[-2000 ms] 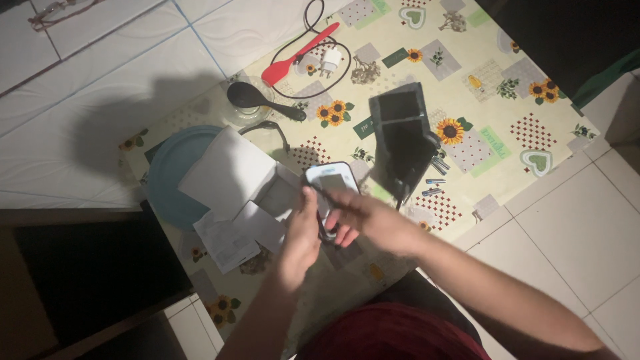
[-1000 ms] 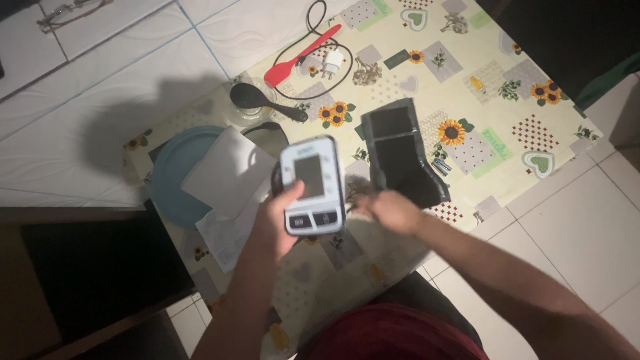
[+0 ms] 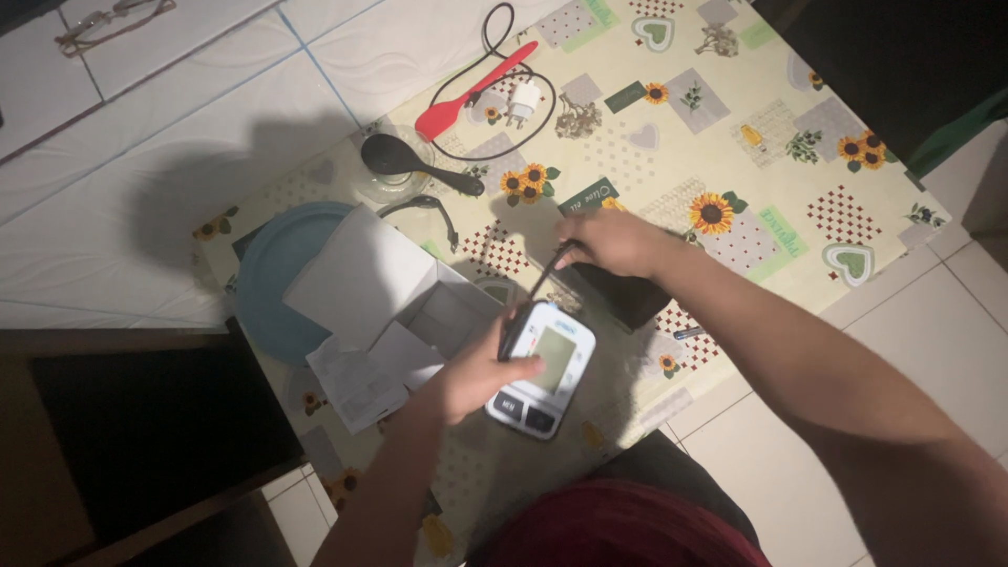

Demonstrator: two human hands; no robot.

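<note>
My left hand [image 3: 492, 366] grips a white blood pressure monitor [image 3: 555, 346] with a grey screen and two dark buttons, the thumb lying on its face. A dark tube [image 3: 550, 272] runs from near the monitor's upper left side up to my right hand [image 3: 610, 242], whose fingers are closed around it. Under and just below the right hand lies a black cuff [image 3: 622, 295], partly hidden by that hand. Left of the monitor stands an open white cardboard box [image 3: 457, 311], with unfolded paper [image 3: 354, 386] beside it.
A blue round plate or lid [image 3: 272, 291] lies partly under the box. Behind are a black spoon [image 3: 394, 156] on a glass dish [image 3: 394, 185], a red silicone spatula [image 3: 441, 118], and a white charger plug [image 3: 523, 101] with black cable. A battery [image 3: 689, 334] lies near the table's front edge.
The monitor, held in my left hand, has moved lower and tilted. My right hand has moved up over the cuff, which was in plain view one second ago, and now grips the tube.
</note>
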